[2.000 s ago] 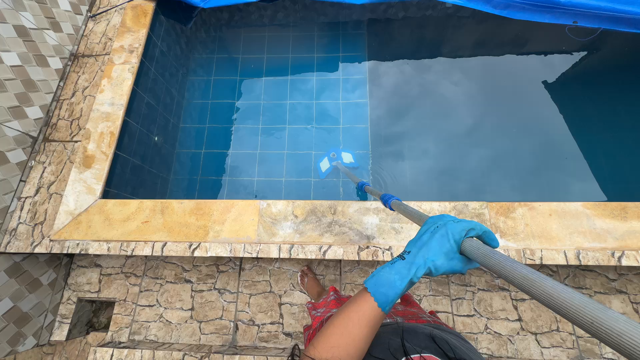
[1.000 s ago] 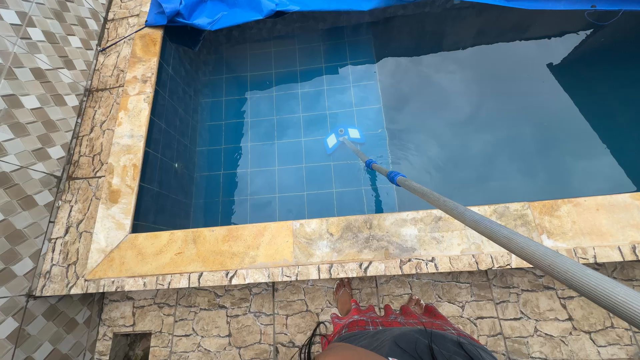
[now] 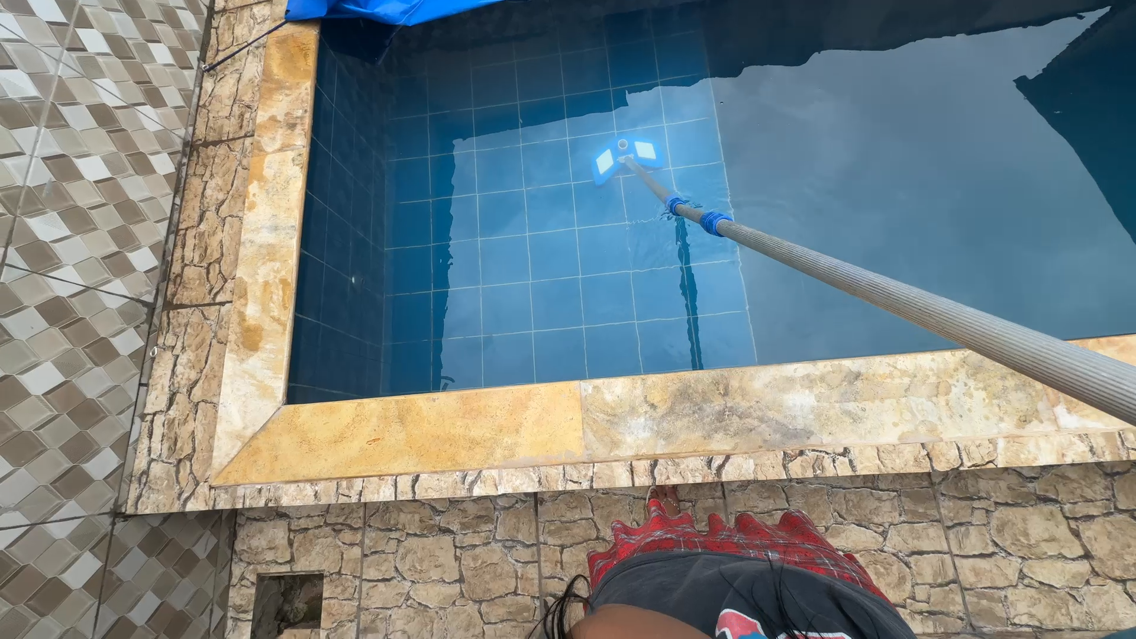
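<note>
Neither my left hand nor my right hand shows; part of a bare arm lies at the bottom edge. A grey ribbed telescopic pole with blue locking collars slants from the right edge down into the pool. On its far end, under the water, is a blue pool cleaning head with two white patches, over the pale-gridded blue tiles. Whatever holds the pole's near end is out of view.
Yellowish stone coping borders the pool, with stone-pattern paving below. A square hole opens in the paving at lower left. A blue cover hangs at the top. Patterned tiles lie left.
Two seconds ago a blue-gloved hand gripped the pole; it has left the view. The cleaning head remains underwater. The view has shifted left.
</note>
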